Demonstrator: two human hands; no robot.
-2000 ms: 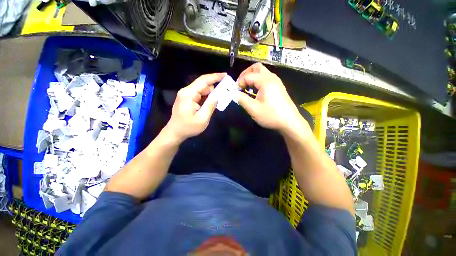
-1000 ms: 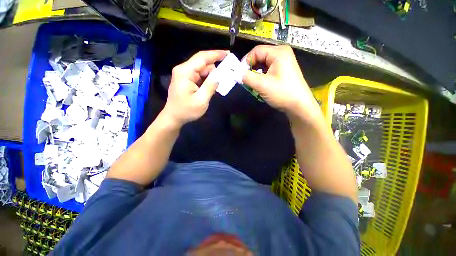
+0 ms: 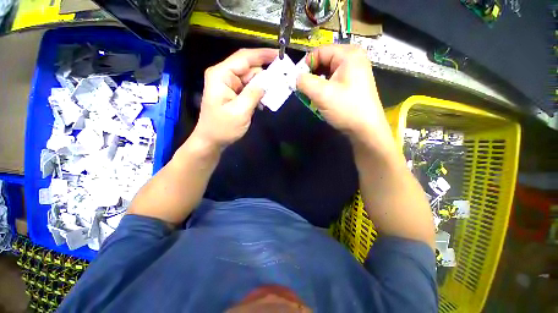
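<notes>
My left hand (image 3: 231,98) grips a white plug housing (image 3: 278,89) by its left side, above the dark lap. My right hand (image 3: 340,87) holds a small green circuit board (image 3: 311,106) at the housing's right side; most of the board is hidden by the fingers. The dark shaft of the soldering iron (image 3: 285,30) points down from the bench edge, and its tip is at the top corner of the housing. Whether it touches, and any lead wires, I cannot tell.
A blue bin (image 3: 34,134) of white housings stands on the left. A yellow basket (image 3: 503,165) with white and green assemblies stands on the right. The yellow-edged bench (image 3: 245,33) holds a metal tray, a black fan (image 3: 160,24) and a dark mat (image 3: 489,55). Stacked boards (image 3: 49,269) lie lower left.
Both hands have moved up with the housing, bringing it to the iron's tip. The green board now shows below the right fingers. The view has shifted, so the bench sits higher in the picture.
</notes>
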